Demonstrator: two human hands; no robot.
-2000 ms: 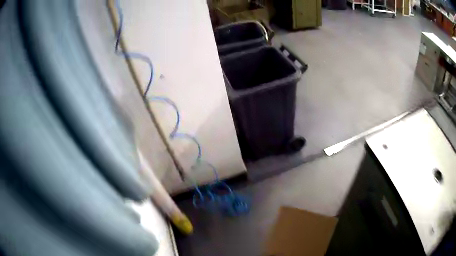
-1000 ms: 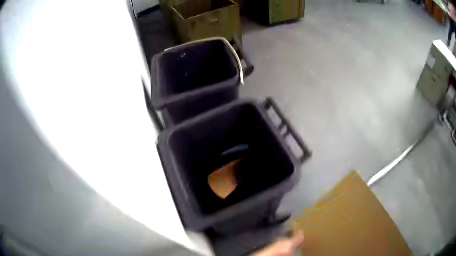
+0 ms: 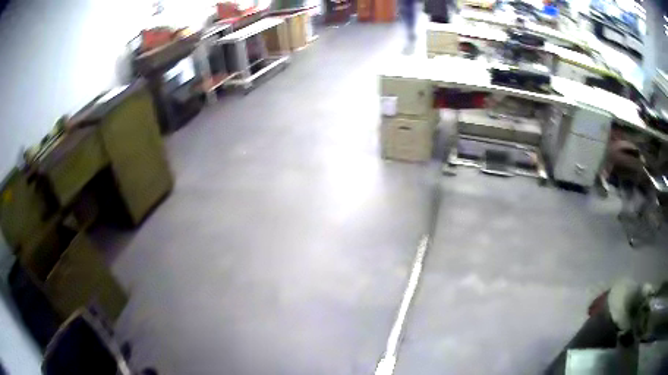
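Note:
Neither of my hands is in view. The tan board does not show now. Nearest in front of me are the grey floor (image 3: 278, 249) with a white strip (image 3: 405, 307) running along it, and the rim of a black bin (image 3: 82, 344), cut off at the lower left. The picture is blurred.
An open cardboard box (image 3: 84, 275) and a green-brown cabinet (image 3: 139, 154) stand along the left wall. Sewing benches (image 3: 454, 71) with drawer boxes (image 3: 408, 121) are at the upper right. A machine (image 3: 630, 315) is at the lower right. A person's legs (image 3: 409, 20) show far off.
The view has swung right and up. The black bins have moved to the lower left, with only one partly showing. The tan board and the hand at its edge have left the picture.

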